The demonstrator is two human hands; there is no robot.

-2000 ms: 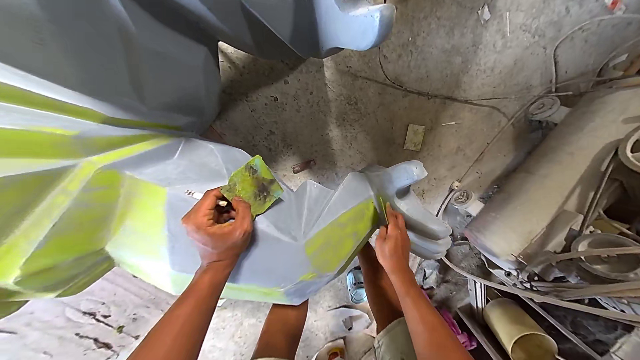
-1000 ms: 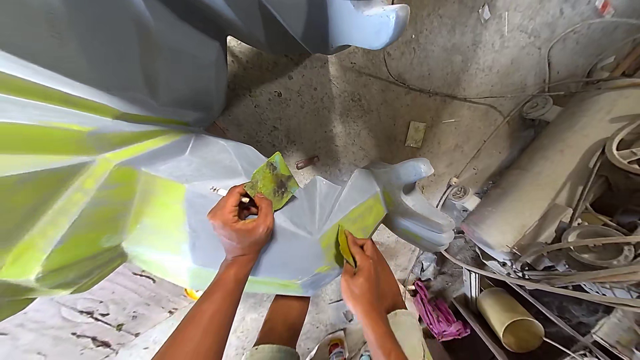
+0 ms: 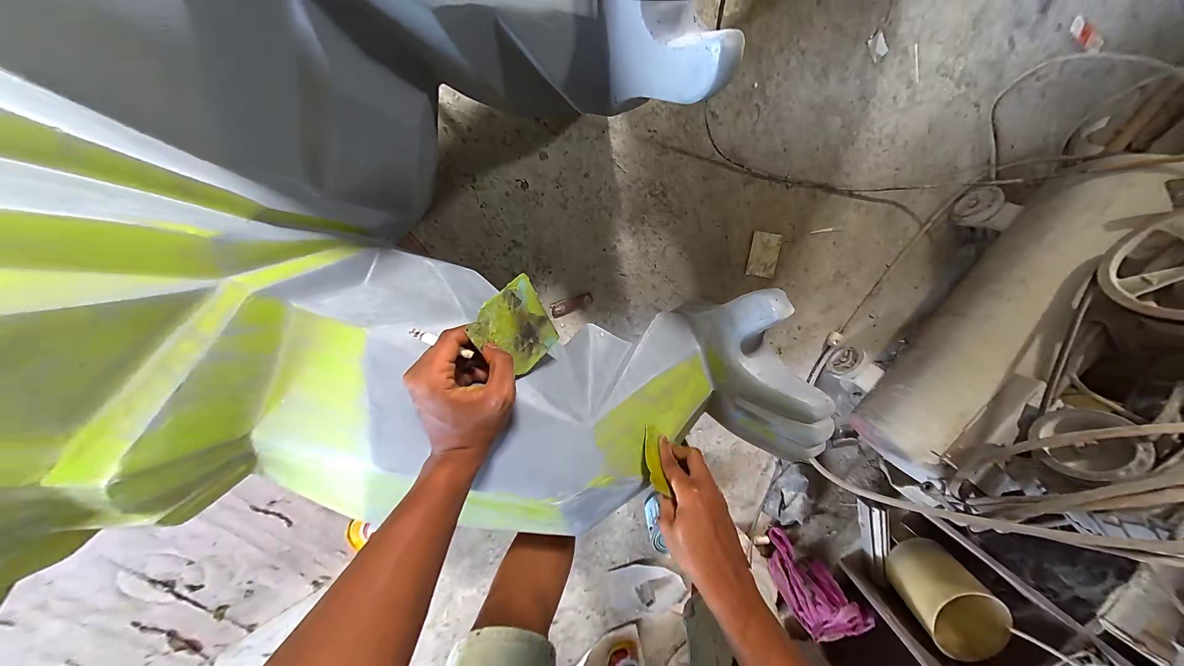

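Observation:
A large faceted sculpture arm [image 3: 407, 398], grey with yellow-green patches, spans the view and ends in a grey sculpted hand [image 3: 768, 388]. My left hand [image 3: 462, 388] rests over its upper middle, pinching a smeared yellow-green flat piece [image 3: 514, 324], like a putty spreader, and a thin white stick [image 3: 427, 337]. My right hand [image 3: 692, 499] is at the lower edge near the sculpted wrist. It grips a smaller, bent yellow-green piece [image 3: 656, 461] against the green patch. Whether that piece is a spreader or abrasive sheet I cannot tell.
At the right lie a large dusty cylinder [image 3: 1008, 324], hoses [image 3: 1064, 527], a wheel [image 3: 1147, 268] and a tan tube [image 3: 948, 601]. A pink cloth [image 3: 814, 592] lies on the floor by my right arm. Another grey sculpted limb [image 3: 666, 65] juts in above.
My right hand has moved from beside the sculpted wrist down to the arm's lower edge, still holding the bent piece. My left hand keeps its hold on the flat piece and stick.

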